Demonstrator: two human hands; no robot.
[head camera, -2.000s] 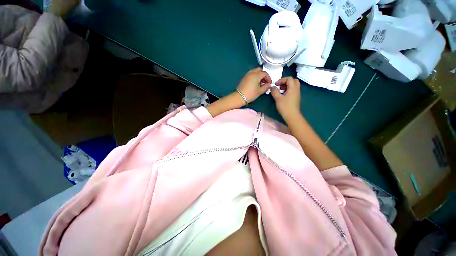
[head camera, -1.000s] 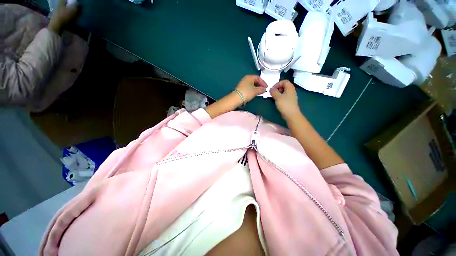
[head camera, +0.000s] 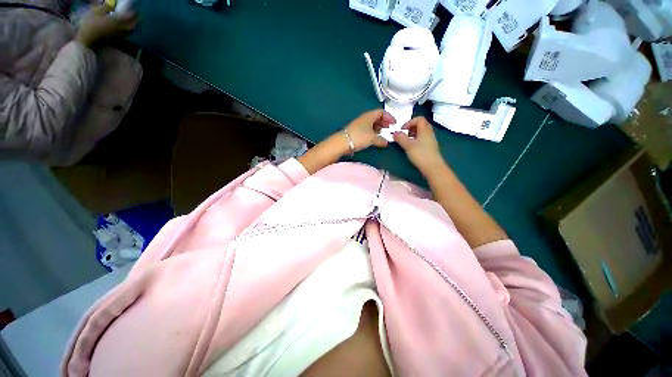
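A white security camera (head camera: 410, 68) lies on the dark green bench mat, its round head away from me and its bracket end towards me. A thin antenna (head camera: 373, 76) stands out on its left. My left hand (head camera: 366, 131) grips the left edge of the bracket end (head camera: 396, 128) with the fingertips. My right hand (head camera: 419, 140) grips the right edge of it with thumb and finger. Any small part between the fingertips is too small to tell.
Another white camera (head camera: 462, 62) and an L-shaped bracket (head camera: 479, 119) lie just right. A pile of white cameras (head camera: 582, 66) is at the upper right. A shallow open carton (head camera: 612, 237) is at the right. A blue bin (head camera: 151, 221) is on the floor; a person's hand (head camera: 103, 25) shows at the upper left.
The camera was first shifted slightly away from me and now lies a little closer. My fingertips have moved slightly apart along the bracket end. The other person's hand has moved right.
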